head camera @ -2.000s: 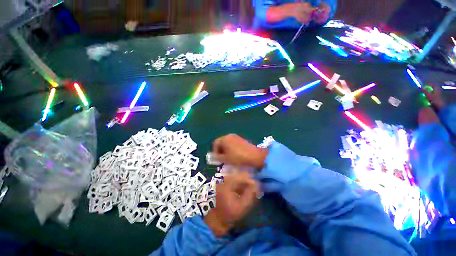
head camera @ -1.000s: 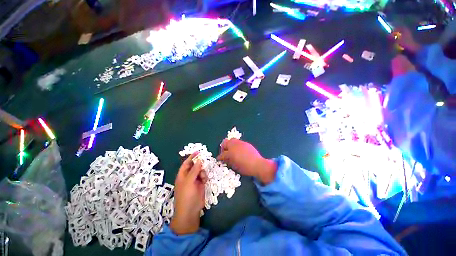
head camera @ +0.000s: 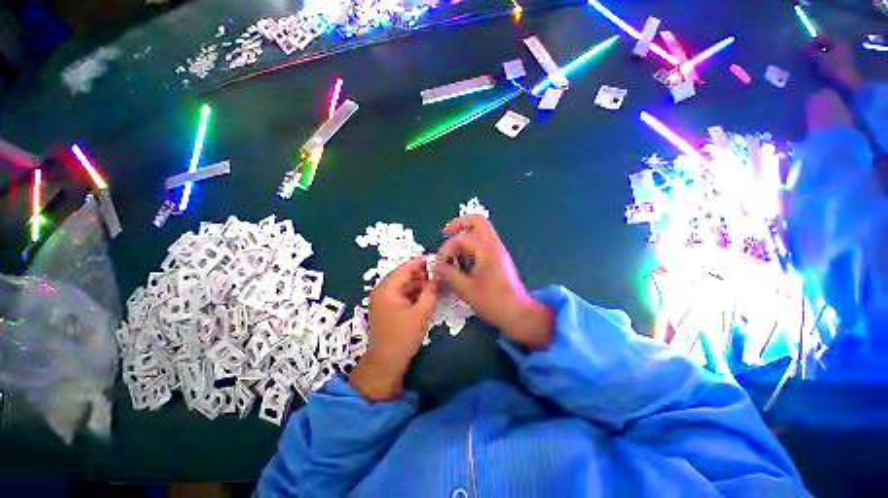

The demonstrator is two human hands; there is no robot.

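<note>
A big heap of white square plates (head camera: 219, 316) with dark openings lies to the left of my hands. A pile of small white plastic inserts (head camera: 388, 243) lies in front of and beneath my hands, with a few more beyond my right hand. My left hand (head camera: 397, 316) and my right hand (head camera: 482, 277) meet fingertip to fingertip above this pile. A small white piece (head camera: 431, 266) is pinched between the fingertips of both hands. Whether it is a plate, an insert or both together, I cannot tell; the fingers hide most of it.
Lit sticks (head camera: 198, 156) crossed with pale strips lie beyond the hands, with loose plates (head camera: 511, 124). A dazzling heap of lit assemblies (head camera: 725, 253) is at the right, beside a neighbouring worker's blue sleeve (head camera: 837, 185). A clear plastic bag (head camera: 63, 321) lies at far left.
My hands were apart over the small pieces one second ago; now they are together at the fingertips. The view has shifted, and the lit sticks have changed position and colour in it.
</note>
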